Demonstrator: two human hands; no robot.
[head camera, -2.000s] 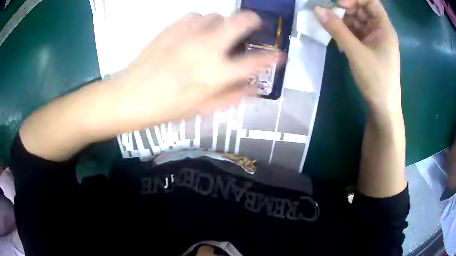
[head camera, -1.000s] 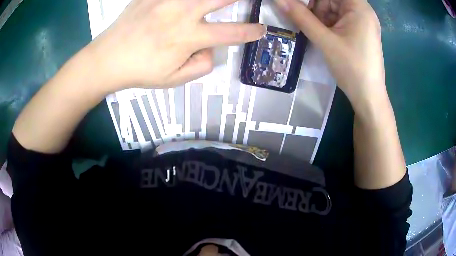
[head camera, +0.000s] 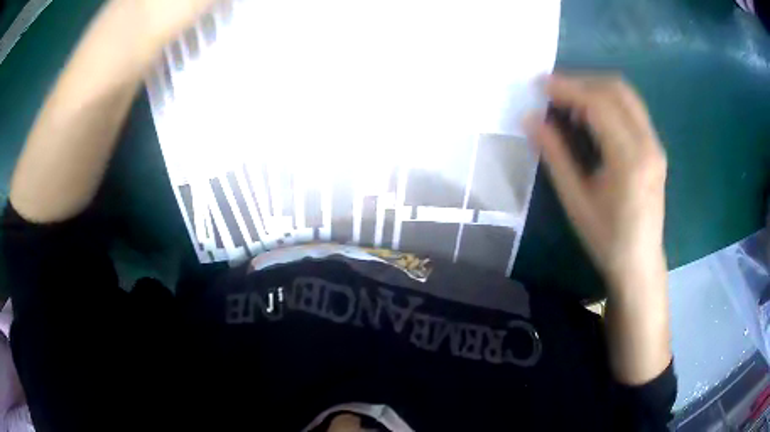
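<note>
White adhesive sheets (head camera: 355, 126) lie fanned in front of me, their upper part washed out by glare. Grey rectangles (head camera: 502, 173) and narrow grey strips show along the lower part. My left hand (head camera: 173, 13) is at the top left, blurred and cut off by the top edge, so its fingers are hidden. My right hand (head camera: 582, 126) is blurred at the sheets' right edge, with bent fingers and the thumb towards the sheets. Whether it touches or holds anything is unclear. No handset can be made out.
The green bench surface (head camera: 718, 143) shows on both sides of the sheets. A pale strip (head camera: 718, 325) and clear plastic-like material lie beyond its edge at the lower right. A bit of pink shows at the lower left edge.
The handset seen under my hands no longer shows. My left hand has moved up and left, away from the middle. My right hand has moved down and outward to the sheets' edge. Glare has spread.
</note>
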